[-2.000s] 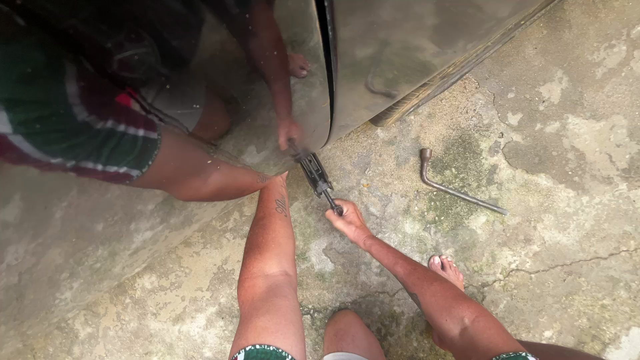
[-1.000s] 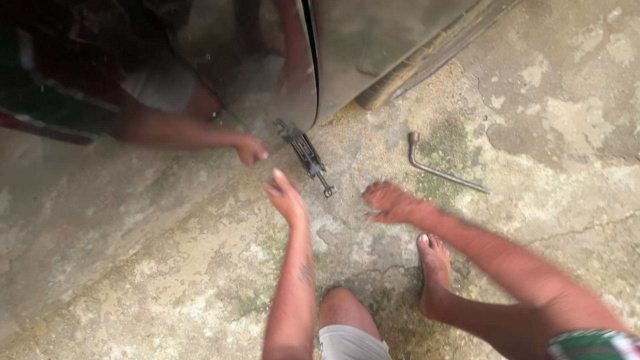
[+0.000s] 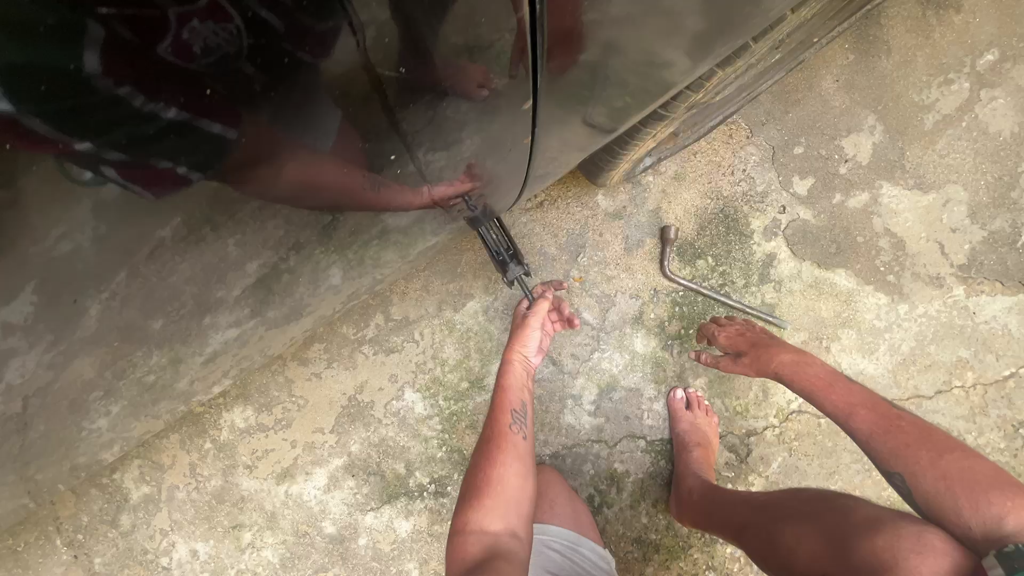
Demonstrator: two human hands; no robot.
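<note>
A dark metal scissor jack (image 3: pixel 501 245) lies on the concrete at the lower edge of a glossy dark car body panel. My left hand (image 3: pixel 541 322) is at the jack's near end, its thumb and palm by the screw end, fingers spread; whether it grips the screw is unclear. My right hand (image 3: pixel 738 346) hovers over the ground to the right with its fingers apart and nothing in it. Just beyond it lies an L-shaped lug wrench (image 3: pixel 704 288), its socket end pointing away from me.
The car's body panel (image 3: pixel 320 120) fills the upper left and mirrors my arm and shirt. A tire (image 3: pixel 680 120) stands at the upper right. My bare foot (image 3: pixel 694 436) rests on the cracked concrete floor (image 3: pixel 320 448) below my right hand.
My right hand, on the jack's near end two seconds ago, has let go and moved right toward the lug wrench. My left hand has come to the jack's near end.
</note>
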